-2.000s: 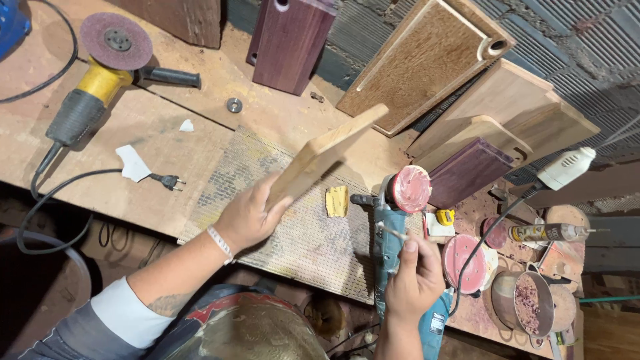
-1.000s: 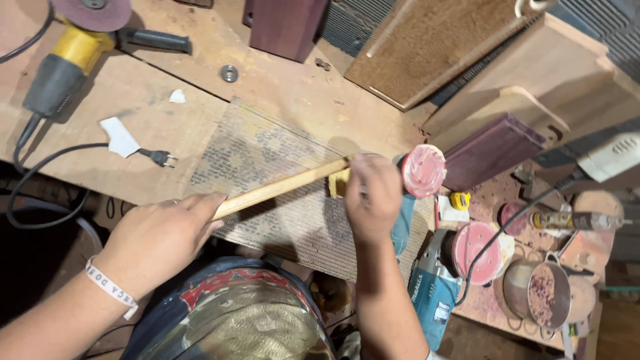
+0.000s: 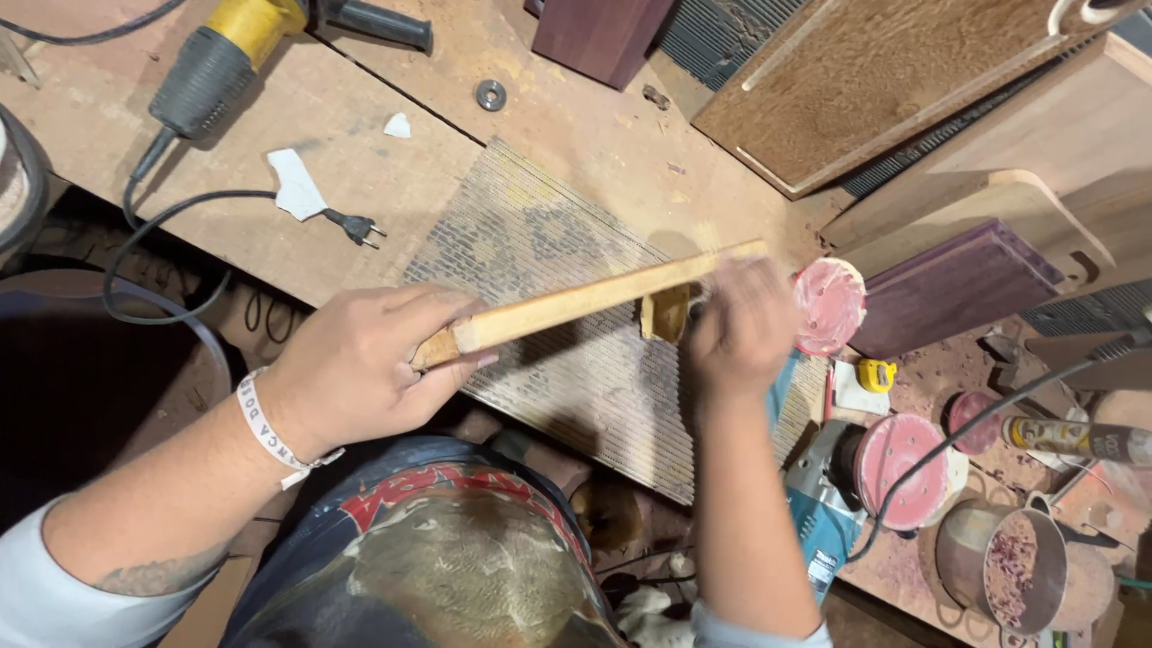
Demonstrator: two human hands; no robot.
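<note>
A pale wooden board (image 3: 612, 290), seen on its narrow edge, is held above a ribbed mat (image 3: 549, 243) on the bench. My left hand (image 3: 387, 360) is closed around its near left end, with a white wristband on the wrist. My right hand (image 3: 742, 328), blurred, is at the board's far right end; whatever is in its fingers is hidden. A folded yellowish piece (image 3: 666, 313) lies on the mat beside that hand. Right of it are a sander's pink round pad (image 3: 829, 306) and a second sander (image 3: 823, 504) with a pink pad.
A yellow and grey angle grinder (image 3: 207, 72) lies upper left, its cord and plug (image 3: 354, 225) on the bench. Brown (image 3: 864, 90) and purple boards (image 3: 954, 288) lean at the right. A yellow tape measure (image 3: 876, 375), a spray can (image 3: 1062, 438) and a metal pot (image 3: 963, 558) stand lower right.
The board has turned from its broad face showing to its narrow edge. My right hand has moved from above the sander to the board's far end. The view has come closer to the bench.
</note>
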